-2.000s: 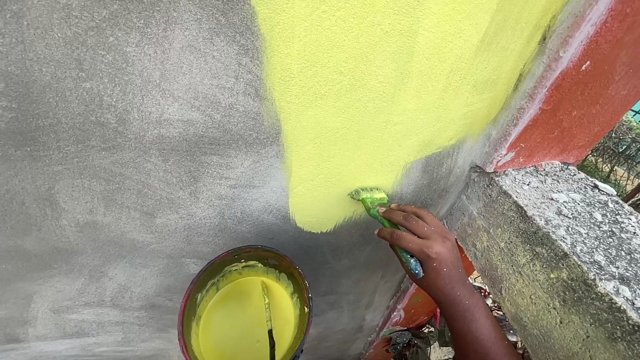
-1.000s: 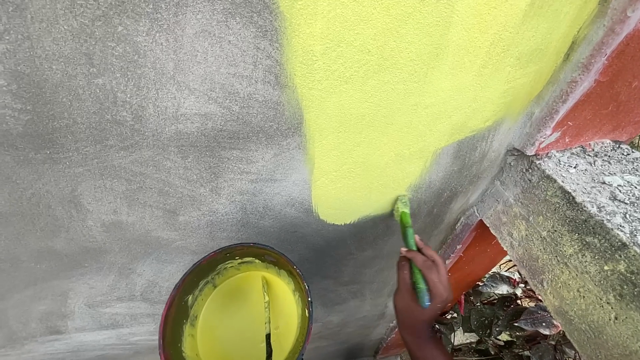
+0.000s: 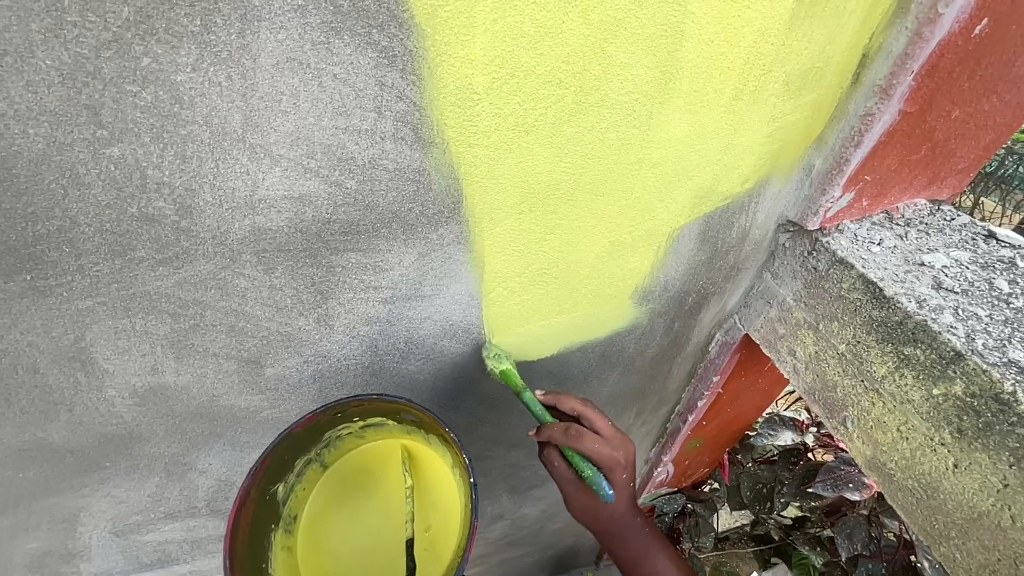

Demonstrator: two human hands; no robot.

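My right hand [image 3: 588, 456] grips the green handle of a paintbrush [image 3: 552, 420], whose bristles touch the wall at the lower left corner of the yellow painted area [image 3: 608, 160]. To the left of the hand is a round bucket [image 3: 256, 488] of yellow paint [image 3: 352, 512], with a thin paint-coated stick or brush [image 3: 409, 512] standing in it. Bare grey wall [image 3: 200, 240] surrounds the paint on the left and below. My left hand is out of view, and what holds the bucket cannot be seen.
A rough concrete ledge [image 3: 880, 344] juts out at the right, touching the wall. Red-orange painted surfaces [image 3: 936, 120] lie above and below it. Dark-leaved plants [image 3: 776, 488] grow at the lower right, under the ledge.
My right hand has moved the brush left along the lower edge of the yellow area since a second ago. The yellow paint's bottom edge reaches lower on the wall than before.
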